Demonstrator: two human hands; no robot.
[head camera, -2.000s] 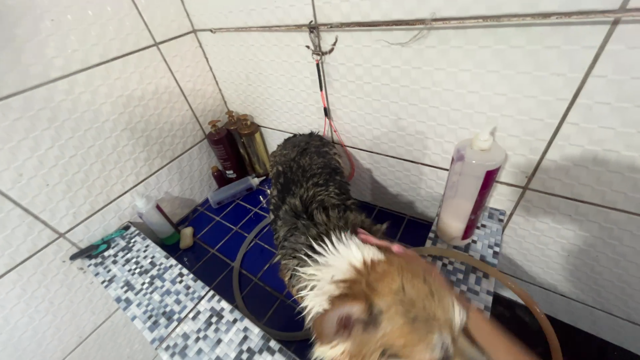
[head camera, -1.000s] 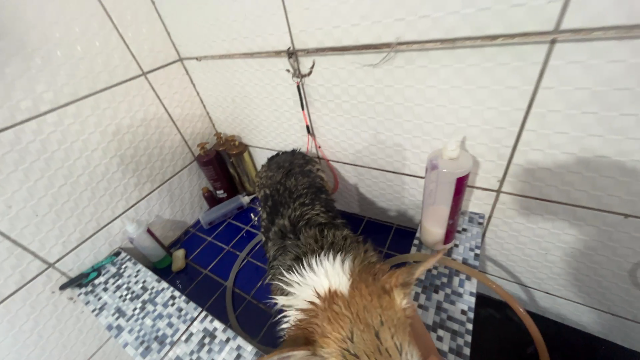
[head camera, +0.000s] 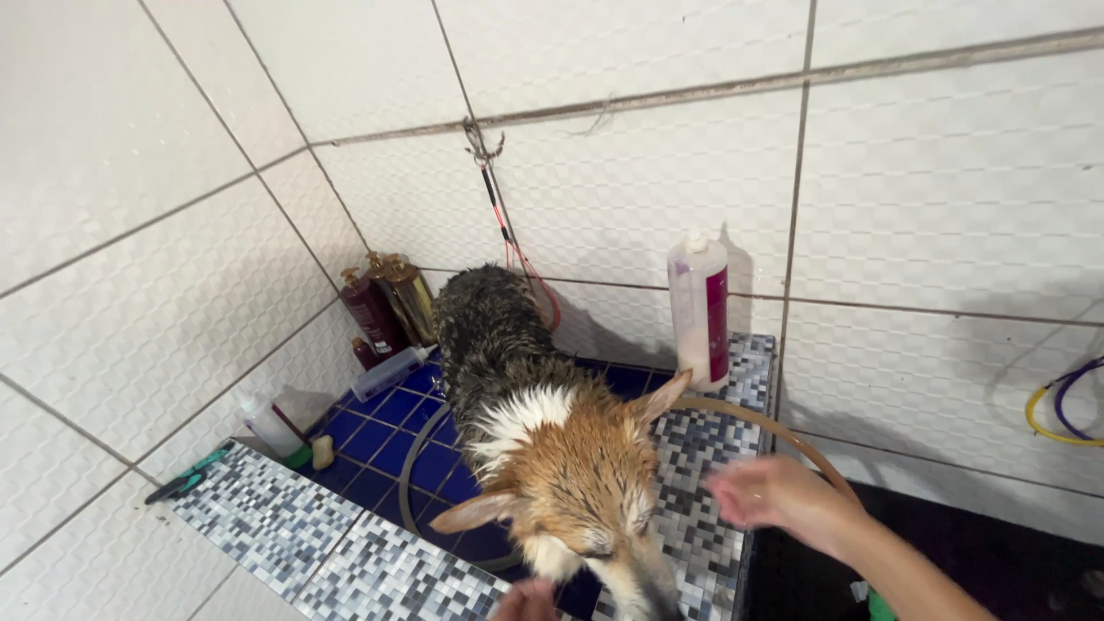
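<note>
A wet dog (head camera: 578, 448) with brown, white and dark fur stands in a blue-tiled tub (head camera: 362, 431), its head lowered toward the mosaic rim. To the right of its head is my right hand (head camera: 763, 496), blurred, with fingers loosely curled and nothing visible in it, apart from the fur. My left hand (head camera: 526, 601) is at the bottom edge, just below the dog's chin and chest; only part of it shows, so what it holds cannot be told. A hose (head camera: 768, 423) passes over the ledge behind my right hand and curves beside the dog in the tub.
A large pump bottle (head camera: 700, 315) stands on the mosaic ledge (head camera: 707, 448). Several bottles (head camera: 379, 310) crowd the back left corner. A clear bottle (head camera: 390, 373) lies near them. A green-handled tool (head camera: 194, 474) rests on the left rim. A red loop (head camera: 552, 302) hangs from a wall hook (head camera: 483, 151).
My right hand was on the dog's neck two seconds ago and is now off it, to the right. The dog's head has turned and lowered. My left hand has come into view.
</note>
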